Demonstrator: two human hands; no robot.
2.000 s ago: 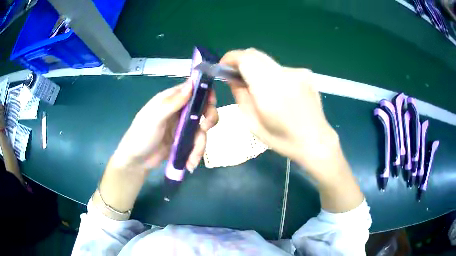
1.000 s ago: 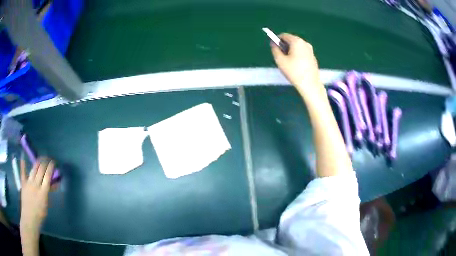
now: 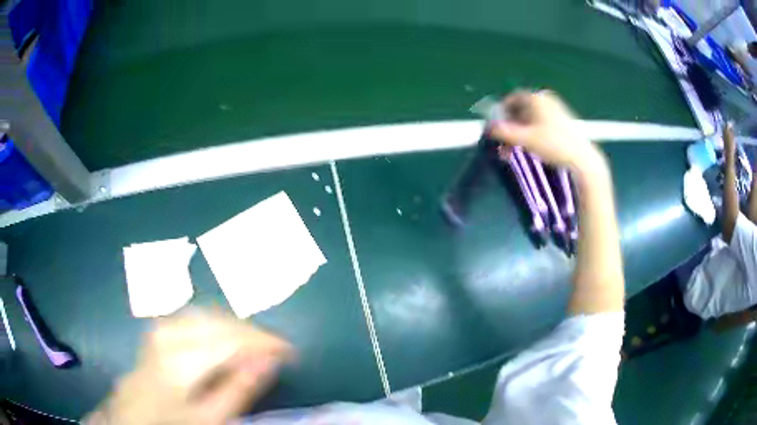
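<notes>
My right hand (image 3: pixel 539 129) is blurred over the top ends of several black-and-pink pen housings (image 3: pixel 539 195) on the right of the bench. A craft knife (image 3: pixel 488 108) sticks out of its fingers, pale blade to the left. A blurred dark housing (image 3: pixel 467 184) hangs tilted below its fingers, apart from the others. My left hand (image 3: pixel 207 365) is strongly blurred at the lower left; no object shows in it and its fingers cannot be made out. One pen housing (image 3: pixel 41 325) lies alone at the far left.
Two white paper pieces (image 3: pixel 261 253) lie mid-bench, with tiny white bits (image 3: pixel 316 211) near the bench seam. A pale rail (image 3: pixel 274 156) divides bench from green belt. A grey post (image 3: pixel 41 137) and blue bin (image 3: pixel 21 178) stand left. Another person's arm (image 3: pixel 730 183) shows at right.
My left hand has let go of the pen housing at the far left and moved right. My right hand, with the knife, has come down from over the belt to the housings and taken hold of one.
</notes>
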